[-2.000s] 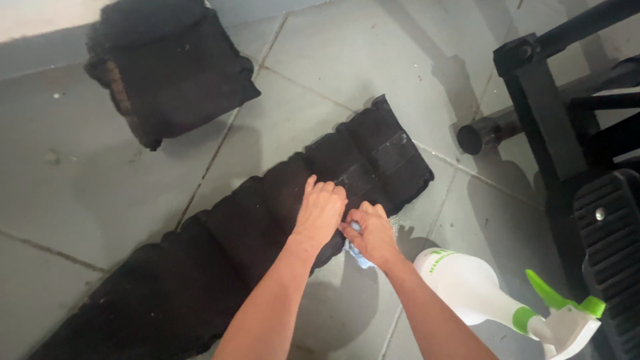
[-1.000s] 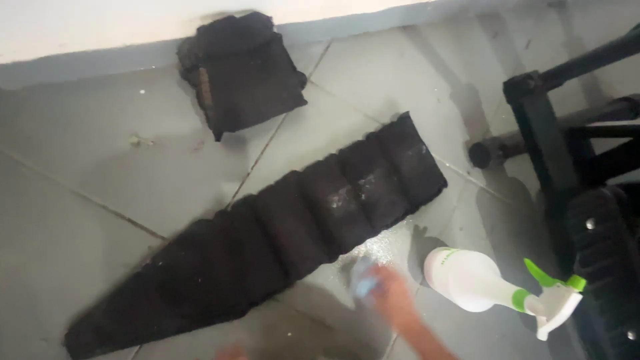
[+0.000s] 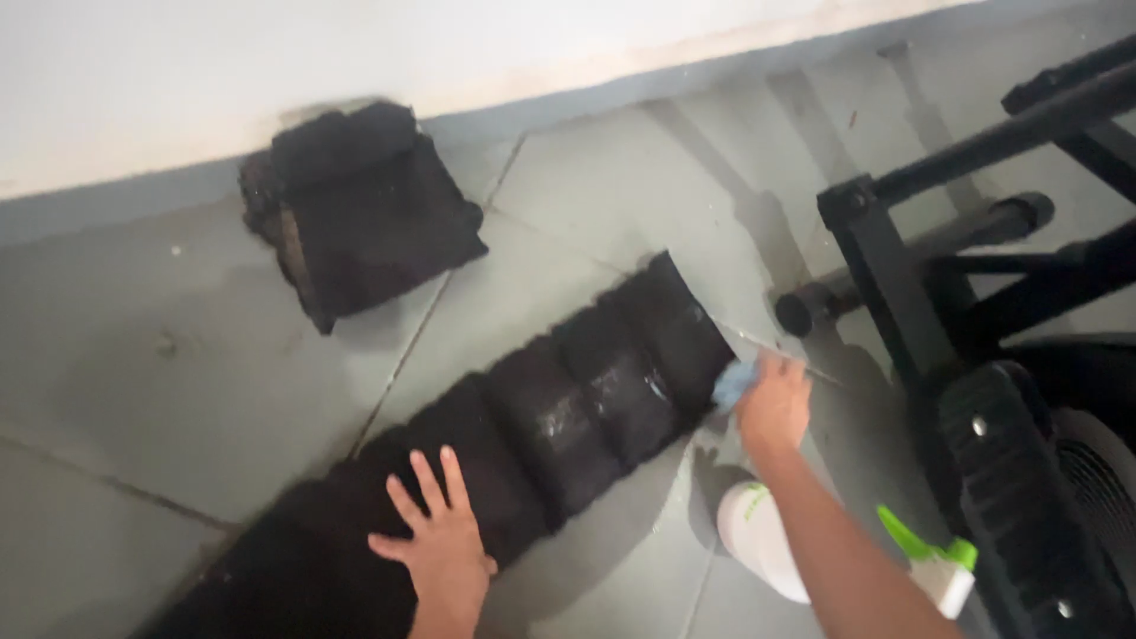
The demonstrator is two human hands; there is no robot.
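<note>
A long black padded fabric strip with sewn cross sections lies diagonally on the floor, with whitish wet-looking patches near its upper right end. My left hand rests on it with spread fingers, holding nothing. At the strip's right end, my right hand grips a light blue cloth against its edge. A white spray bottle with a green trigger lies on its side, partly hidden behind my right forearm.
Gray floor tiles meet a white wall at the top. A folded black fabric piece lies by the wall. At the right stands a black metal frame, with a black ribbed pad below it.
My right hand has moved with the blue cloth to the strip's right end. My left hand, low and blurred one second ago, is now spread on the strip.
</note>
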